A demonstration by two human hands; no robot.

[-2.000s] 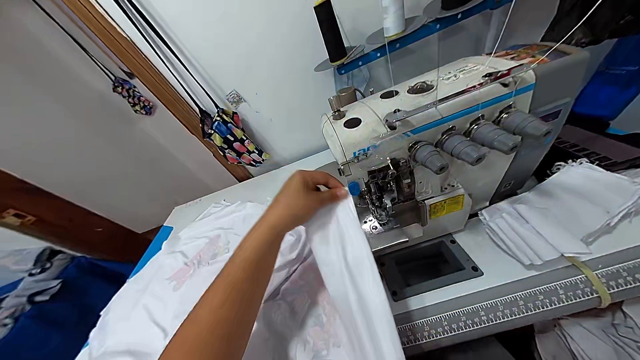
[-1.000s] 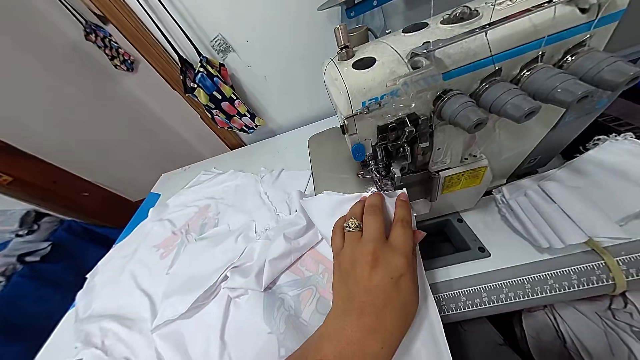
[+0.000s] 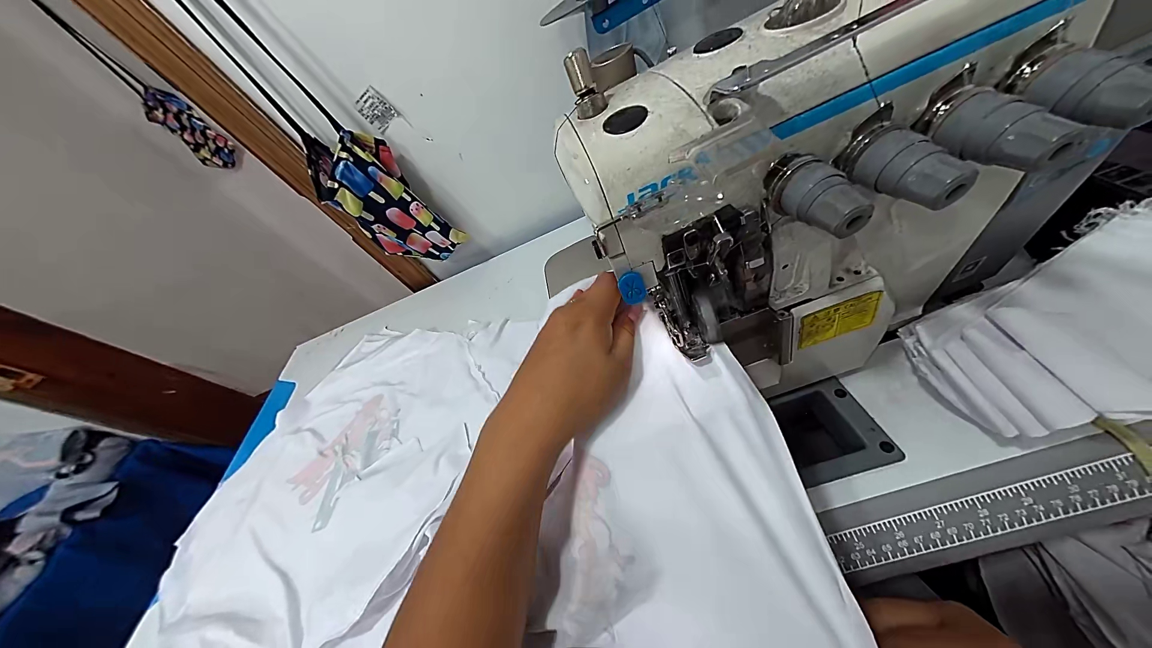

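My left hand pinches the upper edge of a white fabric piece just left of the presser foot of a Jack overlock sewing machine. The fabric lies at the foot and hangs down over the front of the table. Part of my right hand shows at the bottom edge, right of the fabric; its fingers are mostly hidden, so its hold cannot be told. More white fabric with a faint pink and grey print lies rumpled to the left.
Folded white fabric pieces are stacked on the right, beside a strap. A measuring scale runs along the table's front edge. Patterned face masks hang behind at the left. Blue cloth is at the lower left.
My left hand has moved from on top of the fabric in front of the foot to the foot's left side. Part of my right hand has come into view at the bottom.
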